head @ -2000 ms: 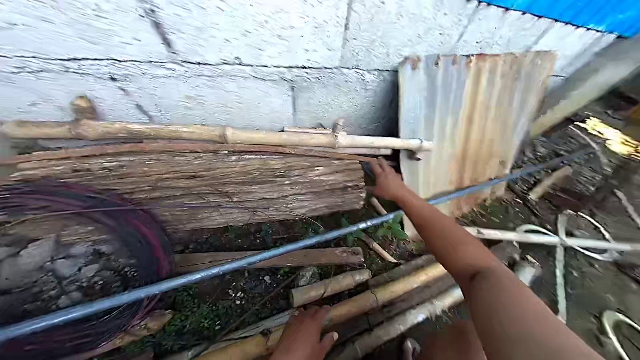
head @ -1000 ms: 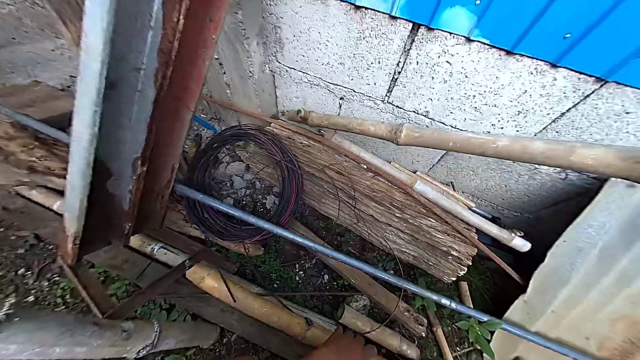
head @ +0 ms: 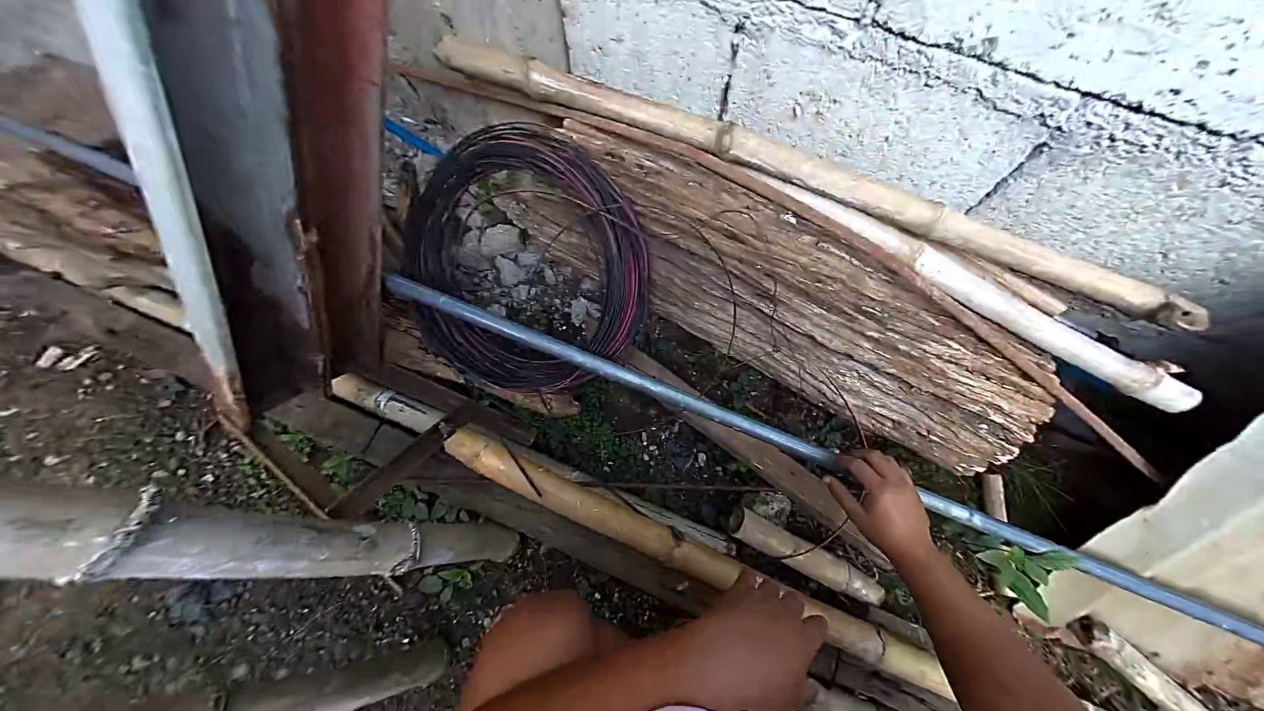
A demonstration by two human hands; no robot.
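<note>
My right hand (head: pixel 884 504) is at a long blue-grey metal pipe (head: pixel 731 420), its fingers and thumb around the pipe. Lower down, my left hand (head: pixel 765 632) lies with bent fingers against a yellow bamboo pole (head: pixel 592 504); its grip is partly hidden. Thin dark wires curve close to my right hand. A coil of black and reddish wire (head: pixel 632 286) lies under the pipe at upper left. Beyond the pipe is a rough, weathered wooden slab (head: pixel 829 326), with a pale bamboo pole (head: pixel 829 183) and a whitish pole (head: pixel 1047 331) along its far side.
A concrete block wall (head: pixel 987 79) runs behind the slab. A rusty red and grey metal post (head: pixel 341 197) rises at left, near a grey pole (head: pixel 247 533) with ties. A corrugated metal sheet (head: pixel 1185 553) stands at right. A short bamboo piece (head: pixel 810 553) lies below the pipe.
My right hand, at the slab's right end two seconds ago, is now on the metal pipe. The view has swung left, showing the post. The pale bamboo pole lies closer along the slab than one second ago.
</note>
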